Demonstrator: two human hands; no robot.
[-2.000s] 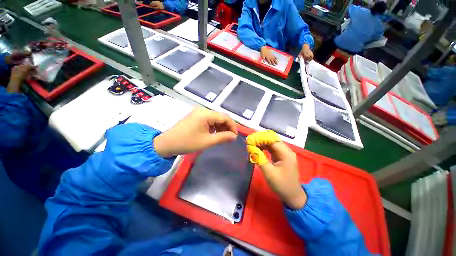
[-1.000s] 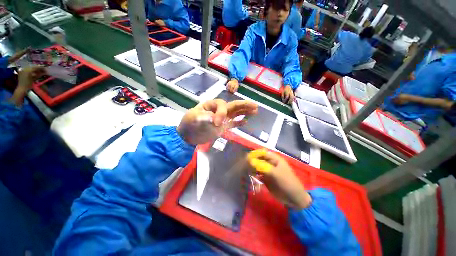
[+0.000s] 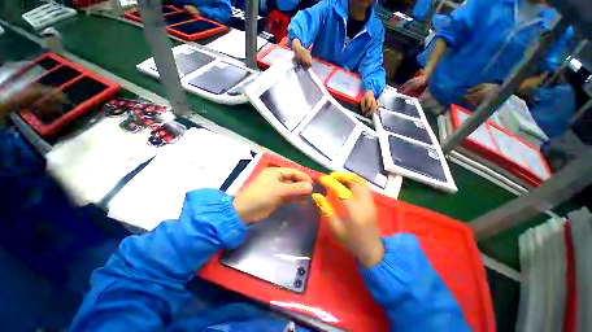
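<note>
A dark grey tablet (image 3: 276,243) lies back up in the left part of the red foam tray (image 3: 425,266), its camera spots at the near right corner. My left hand (image 3: 272,193) is over the tablet's far end with thumb and fingertips pinched together. My right hand (image 3: 350,211), with yellow finger cots, is beside it, its fingertips close to the left ones and slightly blurred. Whether a thin film is between the fingertips cannot be told. The hands hide the tablet's far edge.
White sheets (image 3: 175,178) and red-and-black printed pieces (image 3: 159,133) lie at left. Across the green belt, a person in blue holds a tilted white tray (image 3: 295,133) of tablets. Another white tray (image 3: 448,175) stands right of it. Stacked trays (image 3: 548,279) and grey posts are at right.
My hands have come back together over the tablet's far end after being apart. The white strip over the tablet is no longer seen. The person opposite has lifted one end of the white tray.
</note>
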